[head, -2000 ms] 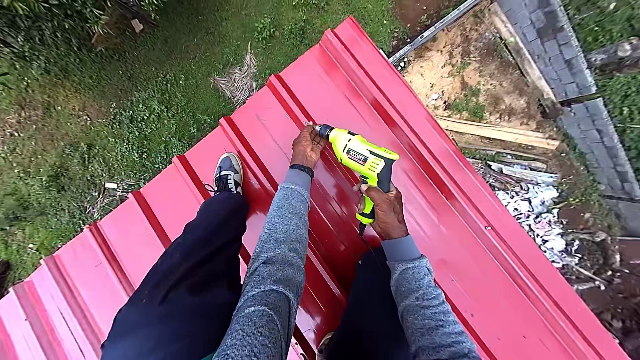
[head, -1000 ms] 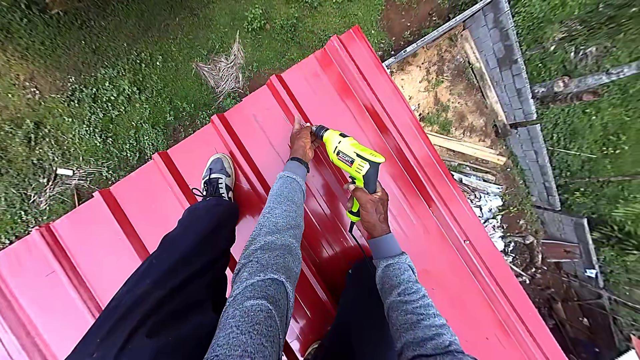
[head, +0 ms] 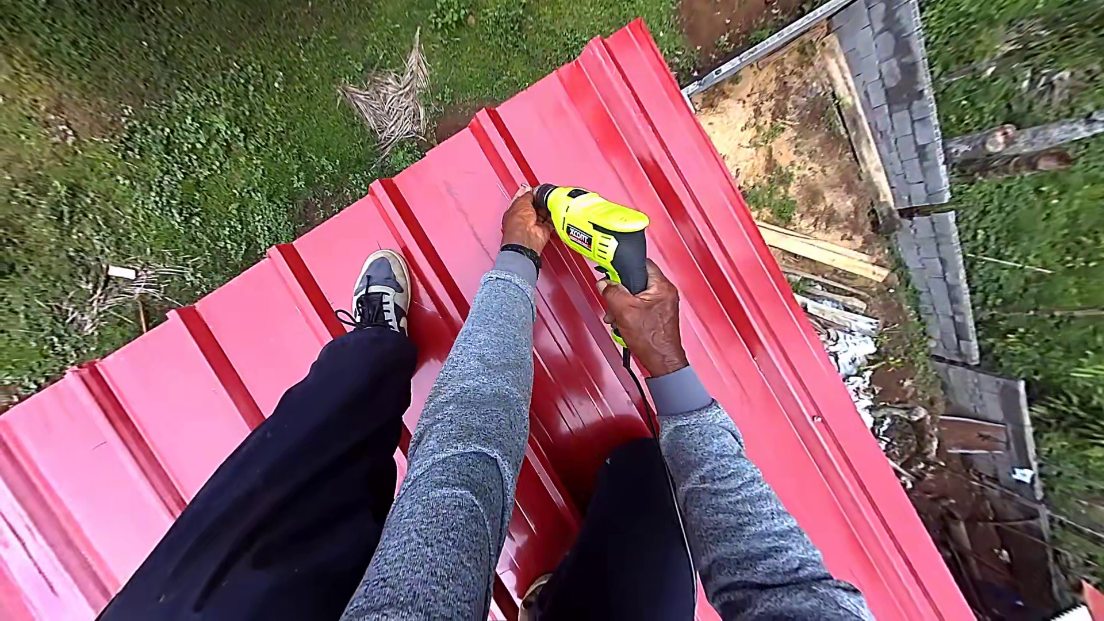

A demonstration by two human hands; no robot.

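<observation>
A yellow-green corded power drill (head: 595,228) lies across the middle of the head view, its chuck pointing to the upper left. My right hand (head: 645,317) is wrapped around its handle, and the black cord (head: 660,440) runs down from the grip past my sleeve. My left hand (head: 525,222), with a dark band at the wrist, is at the chuck end; its fingertips are bent close together there, and whatever they may pinch is too small to tell. Beneath both hands is the red ribbed metal roof sheet (head: 466,203).
My shoe (head: 382,289) stands on the roof near its left edge. Beyond that edge, grass and a dry palm frond (head: 392,99) lie far below. Past the right edge are wooden planks (head: 824,250), a grey block wall (head: 936,276) and scattered debris (head: 854,354).
The drill and both hands keep about the same place over the roof, with the chuck still at my left hand. The view has shifted somewhat.
</observation>
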